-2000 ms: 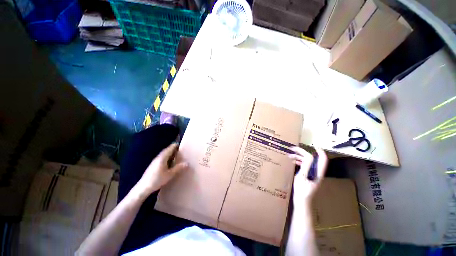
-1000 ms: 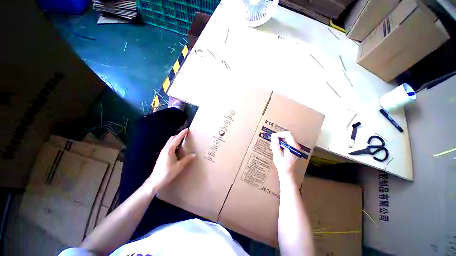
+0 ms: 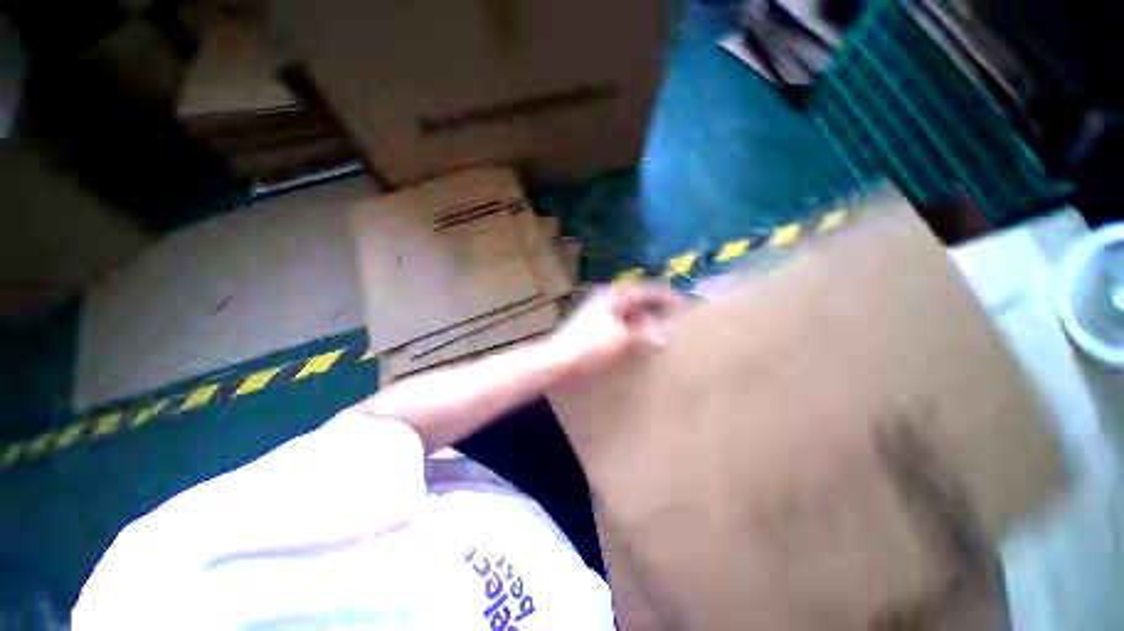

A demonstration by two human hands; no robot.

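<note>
A brown flat carton [image 3: 789, 419] fills the lower right of the view, strongly blurred, with a dark smeared mark on its right part. My left hand [image 3: 616, 327] is at the carton's upper left edge, fingers bent over that edge and blurred; it appears to grip it. My right hand and the marker pen are not in view. A stack of flat cartons [image 3: 450, 265] with dark stripes on the top one lies left of my left hand.
A large upright carton [image 3: 493, 86] stands behind the stack, with a big grey-brown sheet [image 3: 222, 284] left of it. Yellow-black tape [image 3: 253, 382] crosses the green floor. A green crate [image 3: 924, 111], the white table [image 3: 1079, 530] and a fan [image 3: 1097, 296] are at the right.
The view has swung left, so the table and fan now sit at the right edge. The carton has turned and blurred. My right hand, which held the pen on the printed panel, has left the view.
</note>
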